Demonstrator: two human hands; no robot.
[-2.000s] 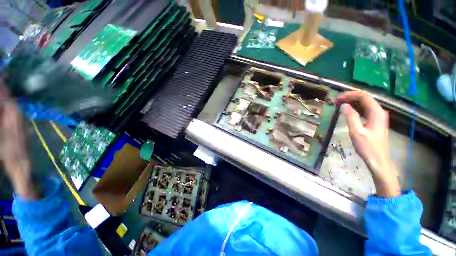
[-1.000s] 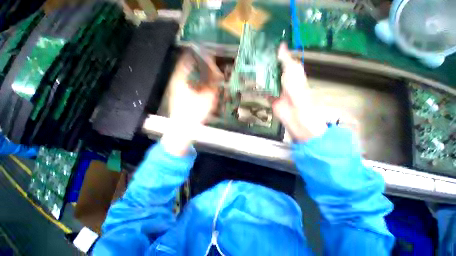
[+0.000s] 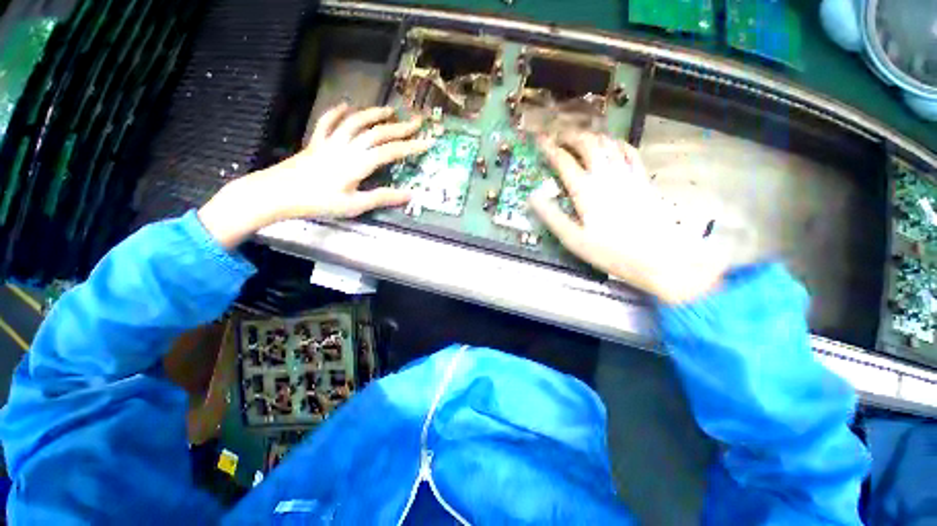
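Note:
A grey-green solder pallet (image 3: 486,218) with four openings lies on the conveyor. Its two far openings are dark and hold no board. A green circuit board (image 3: 448,177) sits in the near left pocket, and a second circuit board (image 3: 521,189) sits in the near right pocket, partly hidden by my right hand. My left hand (image 3: 344,164) lies with spread fingers at the left board's left edge, fingertips touching it. My right hand (image 3: 606,200) is over the right board's right side, fingers apart. Neither hand is closed around a board; fingertip contact on the right is partly hidden.
The conveyor's silver rail (image 3: 452,269) runs along the near side. A ribbed black rack (image 3: 221,98) and stacked black trays (image 3: 92,134) stand left. Empty pallets (image 3: 298,368) lie below left. Another pallet with boards (image 3: 912,257) is far right. A fan (image 3: 904,46) is upper right.
The boards that were between my raised hands a second ago now lie in the pallet's two near pockets. My hands have lowered and moved apart, and the view has shifted.

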